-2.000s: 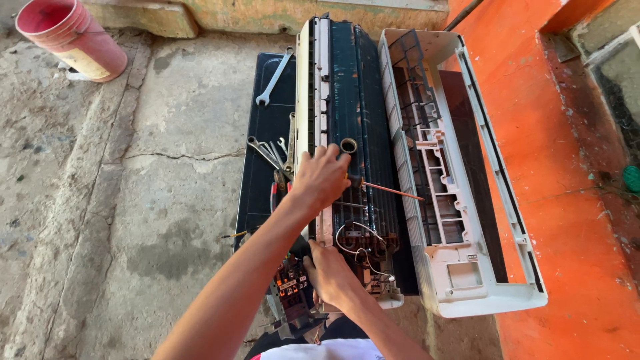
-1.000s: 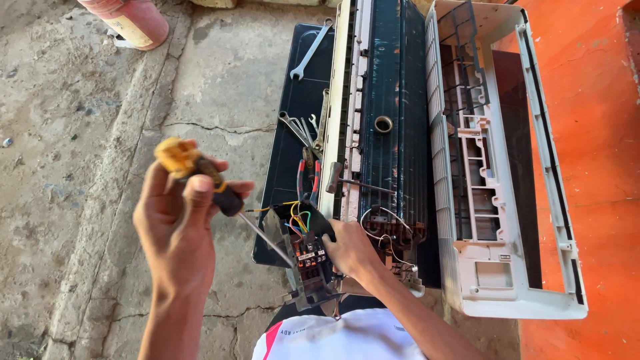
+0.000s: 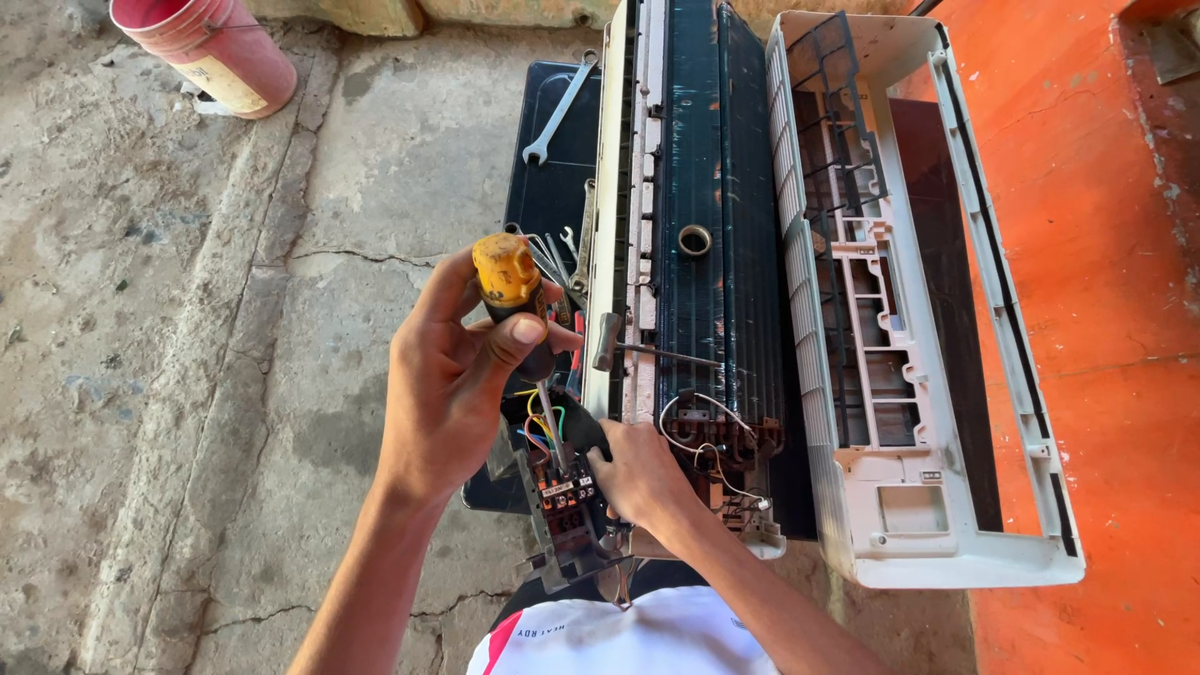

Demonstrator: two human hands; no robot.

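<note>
My left hand point(image 3: 459, 361) grips a screwdriver point(image 3: 514, 291) with a yellow and black handle. Its shaft points down, and the tip meets the terminal block point(image 3: 567, 492) of an electrical box, where yellow, green, red and blue wires run in. My right hand point(image 3: 642, 469) is at the right side of this box, with its fingers around a black part; the fingertips are partly hidden. Beside it lies the opened indoor unit of an air conditioner point(image 3: 689, 169), its dark finned coil bare. Across the coil rests a T-handled tool point(image 3: 609, 342), with a metal ring point(image 3: 695, 241) farther up.
Right of the coil lies the white front cover point(image 3: 937, 562) with a mesh filter point(image 3: 834, 122). A combination wrench point(image 3: 561, 108) and several smaller wrenches lie on a black panel point(image 3: 544, 202) at the left. A pink bucket point(image 3: 253, 70) stands farther off, and an orange wall point(image 3: 1106, 281) borders the right.
My left hand has moved from over the coil to the electrical box, with the screwdriver now upright in it. The T-handled tool lies uncovered on the unit. My right hand stays near the box.
</note>
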